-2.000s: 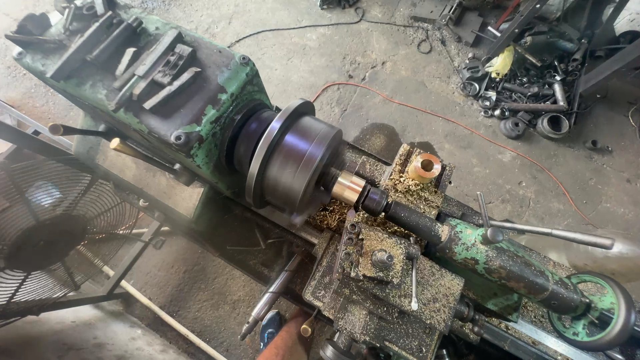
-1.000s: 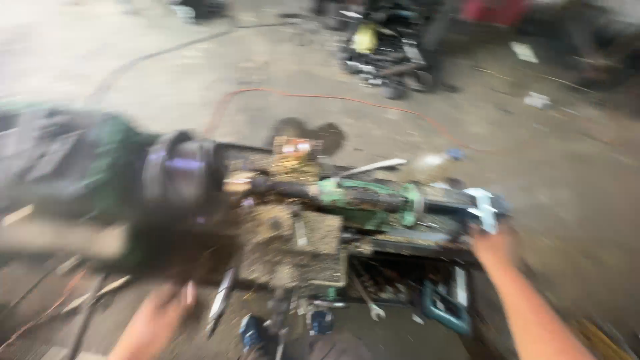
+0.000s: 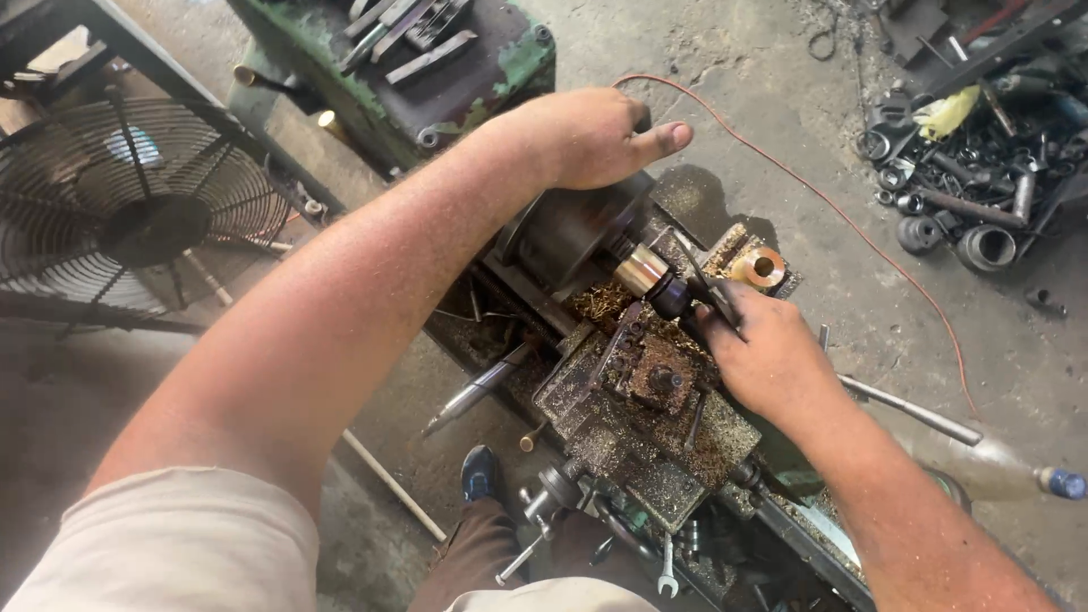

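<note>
My left hand (image 3: 608, 140) is over the lathe chuck (image 3: 578, 225), thumb extended and fingers mostly hidden behind the hand; whether it grips anything is unclear. A shiny brass-coloured cylindrical workpiece (image 3: 642, 270) sits between the chuck and the dark tailstock centre (image 3: 669, 297). Beside that centre, my right hand (image 3: 756, 340) is closed around a thin, curved dark metal tool (image 3: 693, 259), perhaps a caliper. Just beyond this hand, a bored copper-coloured bushing (image 3: 759, 267) rests on the cross slide. Metal chips cover the tool post (image 3: 663, 378) and carriage.
A caged fan (image 3: 153, 229) stands at left. Loose metal bars (image 3: 429, 58) lie on the headstock. Metal parts (image 3: 990, 242) are heaped at upper right, near an orange cable (image 3: 824, 200). An open-ended wrench (image 3: 668, 565) hangs below the carriage; a blue-capped bottle (image 3: 1062, 483) is at right.
My left hand has come up over the chuck. My right hand, at the tailstock end one second ago, is now beside the workpiece with a dark tool. The chuck, blurred as if spinning earlier, is partly covered.
</note>
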